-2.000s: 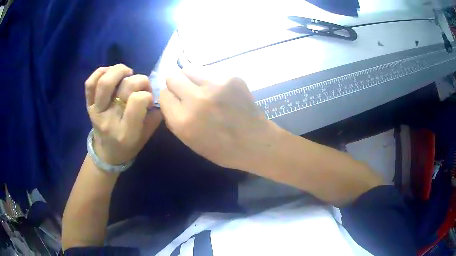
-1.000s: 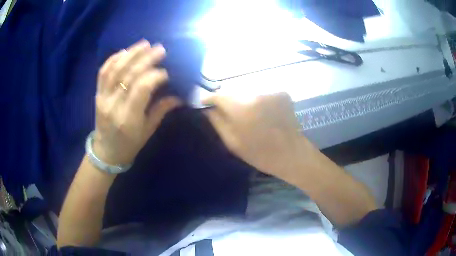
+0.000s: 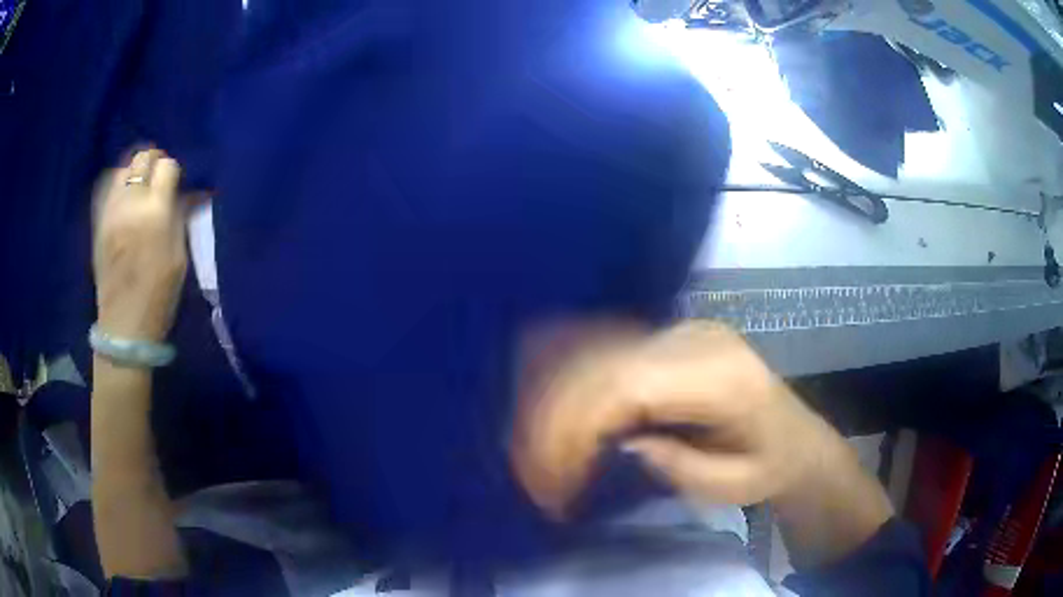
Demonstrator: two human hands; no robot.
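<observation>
A large navy cloth panel (image 3: 455, 268) spreads across the middle, raised between my hands and over the table's left part and my lap. My left hand (image 3: 142, 245), with a ring and a pale bracelet, is closed at the panel's left side; a narrow pale strip (image 3: 204, 247) shows beside it. My right hand (image 3: 653, 420) is blurred and pinches the cloth near its lower right edge. The fingertips of my left hand are partly hidden.
Black thread snips (image 3: 830, 187) lie on the white table (image 3: 804, 239) behind the ruler edge (image 3: 839, 308). A spare navy piece (image 3: 857, 99) lies behind them. The sewing machine head (image 3: 973, 41) is at the top right. Red basket parts (image 3: 938, 496) are below right.
My hands have moved apart, the left one leftward and the right one lower. The navy cloth is now spread wide between them, covering more of the table. The machine head has come into view.
</observation>
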